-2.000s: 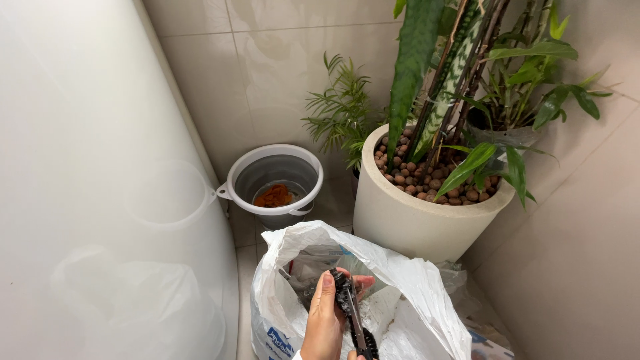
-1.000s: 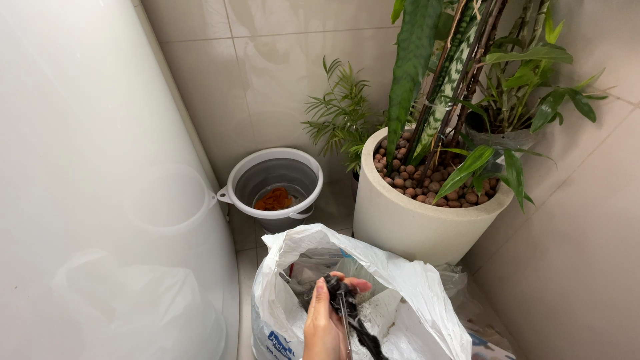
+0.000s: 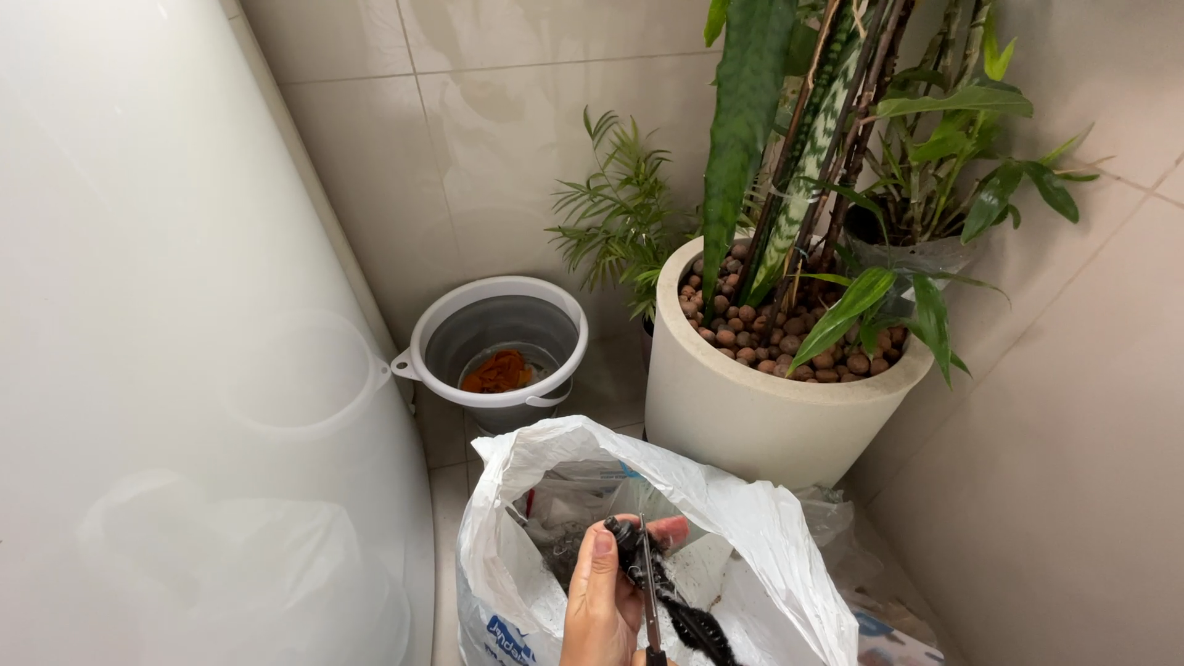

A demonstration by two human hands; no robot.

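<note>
Over the mouth of a white plastic bag (image 3: 786, 532), my left hand (image 3: 603, 587) grips a black brush roller (image 3: 689, 620) wound with dark hair or fibre. A slim metal blade (image 3: 651, 592) with a dark handle, seemingly scissors, lies against the roller. At the bottom edge, only fingertips of my right hand (image 3: 640, 659) show beside that handle; the rest of the hand is out of frame. Grey fluff (image 3: 560, 546) and crumpled waste sit inside the bag.
Behind the bag stand a grey and white bucket (image 3: 495, 291) holding an orange cloth (image 3: 499, 372) and a large cream planter (image 3: 777, 416) with clay pebbles and tall plants. A smaller leafy plant (image 3: 624, 213) is between them. A glossy white surface (image 3: 185, 370) rises at left; tiled walls enclose the corner.
The roller has turned and shifted in my left hand. One second ago the blade stood higher along it, and my right fingertips, not visible then, now show at the bottom edge.
</note>
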